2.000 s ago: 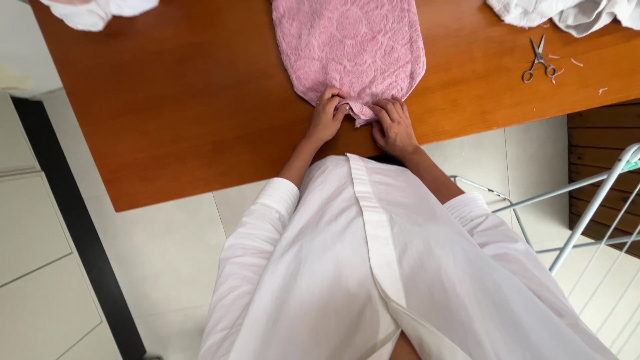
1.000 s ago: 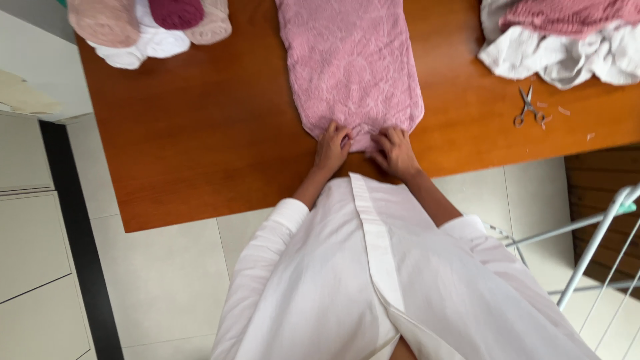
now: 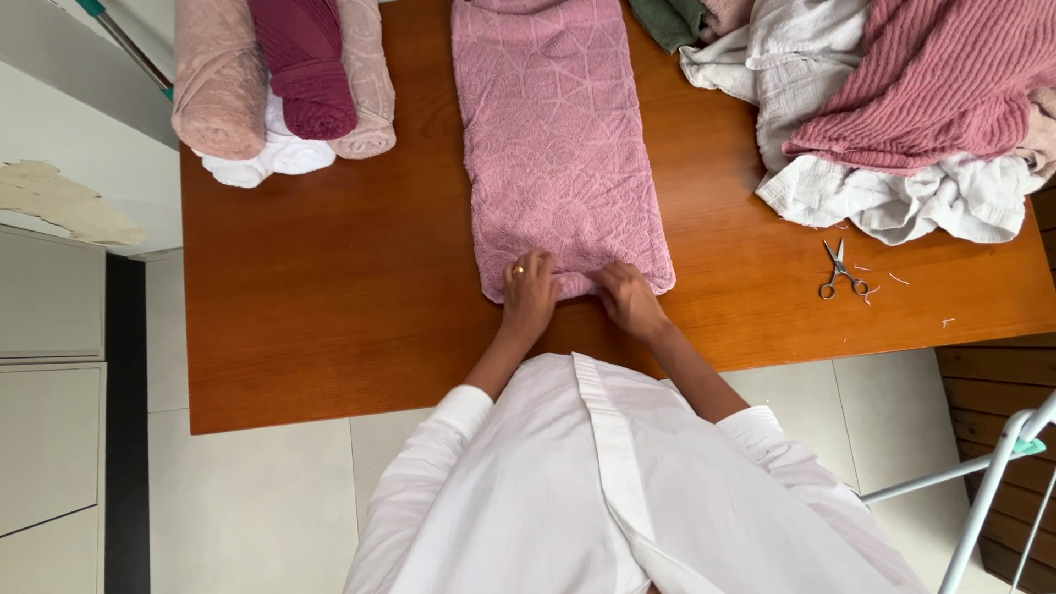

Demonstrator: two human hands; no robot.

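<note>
A pink patterned towel (image 3: 561, 148), folded into a long strip, lies lengthwise on the wooden table (image 3: 330, 330). Its near end is turned up in a small roll between my hands. My left hand (image 3: 530, 293), with a ring on one finger, grips the left part of that roll. The right part is pinched by my right hand (image 3: 629, 297). Both hands rest close to the table's front edge, and the fingertips are partly hidden in the cloth.
Rolled towels in beige (image 3: 219, 91), burgundy (image 3: 313, 91) and white (image 3: 289, 153) are stacked at the back left. Loose white cloths (image 3: 891, 202) and a ribbed pink cloth (image 3: 924, 91) lie at right, near metal scissors (image 3: 840, 272) and thread scraps. A drying rack (image 3: 982, 495) stands lower right.
The towel's near end, bunched to a point between my hands two seconds ago, is now a wider, flatter roll. The view has shifted, showing more of the table's far side.
</note>
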